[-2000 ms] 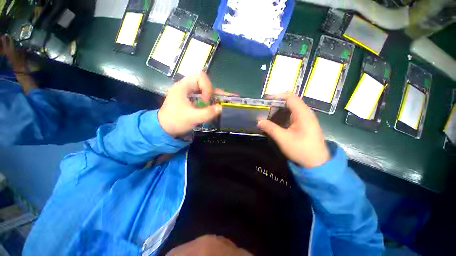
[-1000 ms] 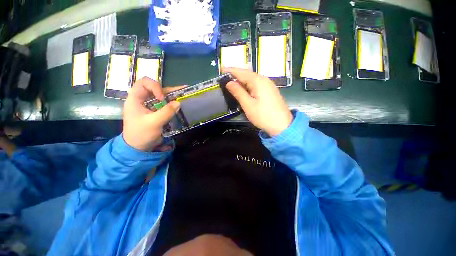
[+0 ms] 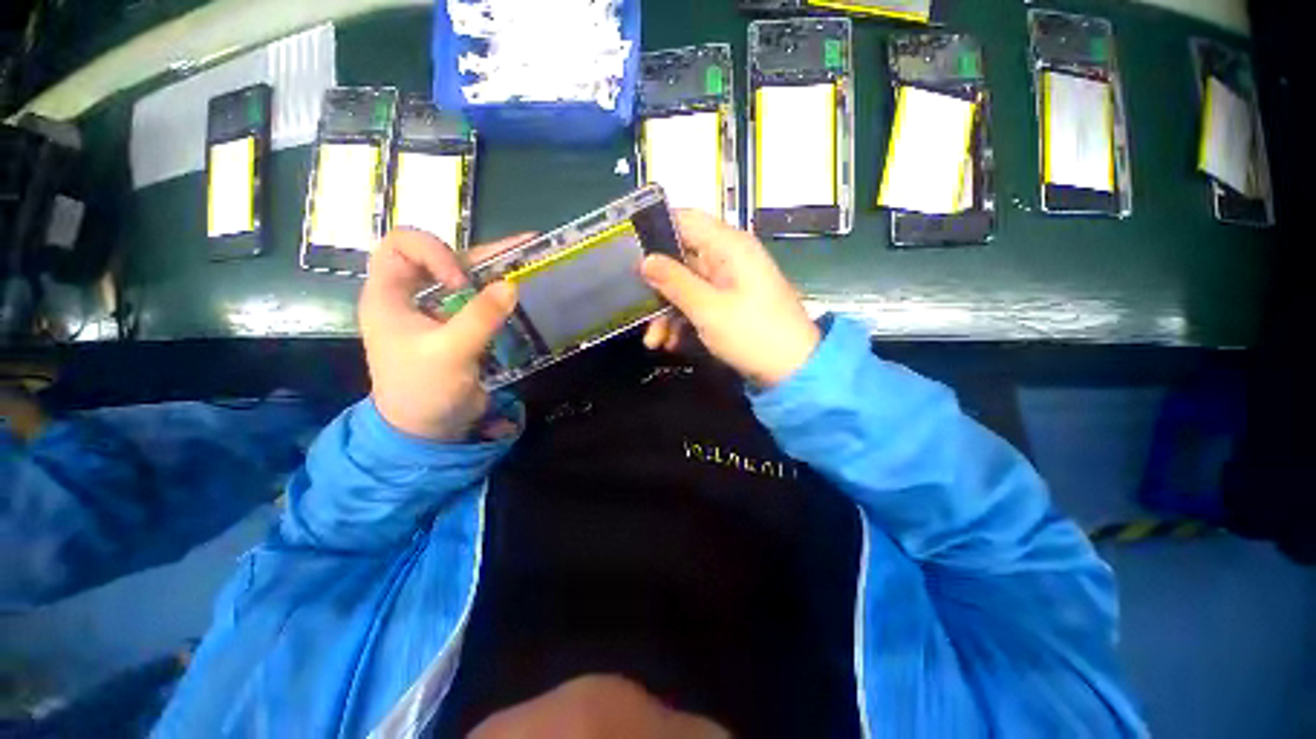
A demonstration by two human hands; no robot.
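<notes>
An open phone body [image 3: 657, 238] with a clear rim is held tilted above the bench's front edge, its right end higher in the picture. A grey battery [image 3: 585, 285] with yellow edges lies in its frame. My left hand [image 3: 430, 332] grips the board end, where a green patch shows, with the thumb on top. My right hand [image 3: 736, 296] grips the other end, with the thumb near the battery's right edge and fingers partly hidden beneath. Both hands are bare.
A blue parts bin [image 3: 541, 121] heaped with white pieces stands at the back. More phone bodies lie on the green bench [image 3: 924, 296] on both sides of it, such as one at right [image 3: 801, 145]. A white sheet [image 3: 162, 133] lies at left. A neighbour's blue sleeve [image 3: 130, 477] shows at far left.
From the earliest frame, the view has turned and the phone body has gone from level to slanted. Since one second ago, both hands keep their hold and the battery face shows slightly more.
</notes>
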